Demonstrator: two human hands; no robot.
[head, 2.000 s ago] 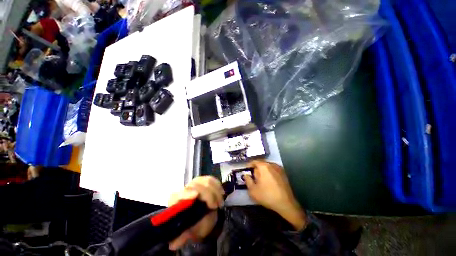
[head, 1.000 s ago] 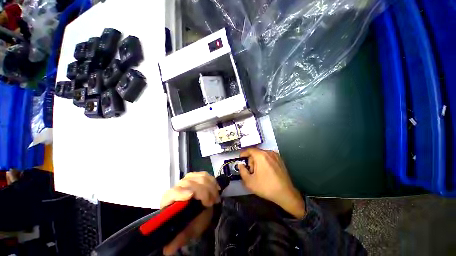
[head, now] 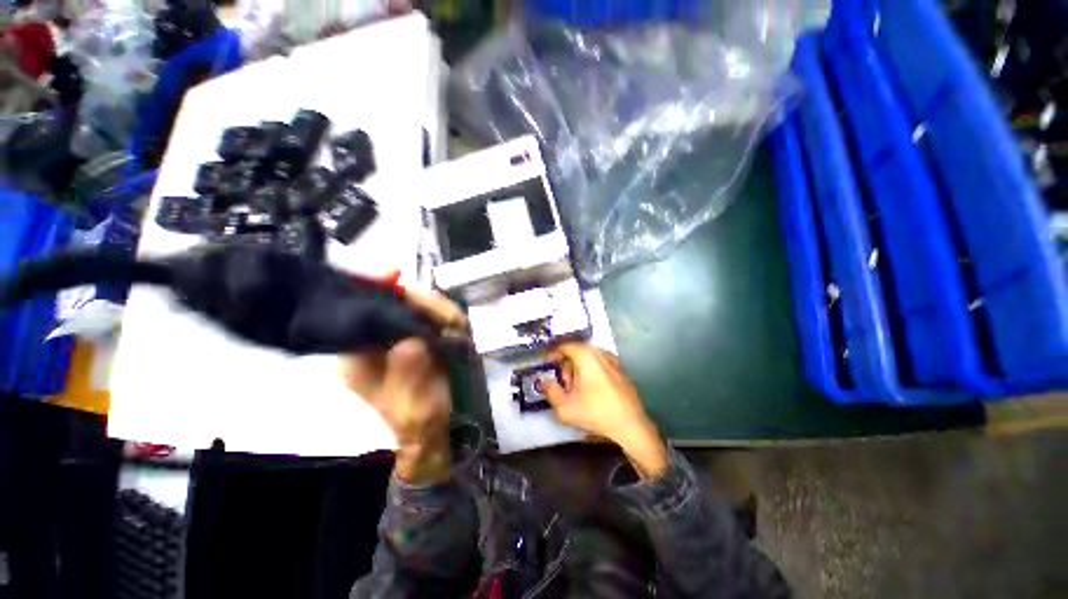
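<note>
My left hand (head: 410, 380) is closed around the thick black electric screwdriver (head: 281, 307), which lies sideways above the white board and is blurred; its tip points toward the screw feeder. My right hand (head: 591, 392) holds a small black housing unit (head: 535, 387) by its right side on the light plate (head: 525, 431). The unit's open side faces up and shows a light part inside. The white screw feeder (head: 500, 268) stands just beyond the unit, with its top compartment open.
Several black finished units (head: 272, 176) lie grouped on the white board (head: 264, 404) at left. A crumpled clear plastic bag (head: 638, 140) lies behind and right of the feeder on the green bench (head: 726, 339). Blue trays (head: 914, 234) stand at the right.
My left hand has lifted the screwdriver off the unit and turned it from a steep slant to nearly level. My right hand still holds the unit. The camera view has shifted.
</note>
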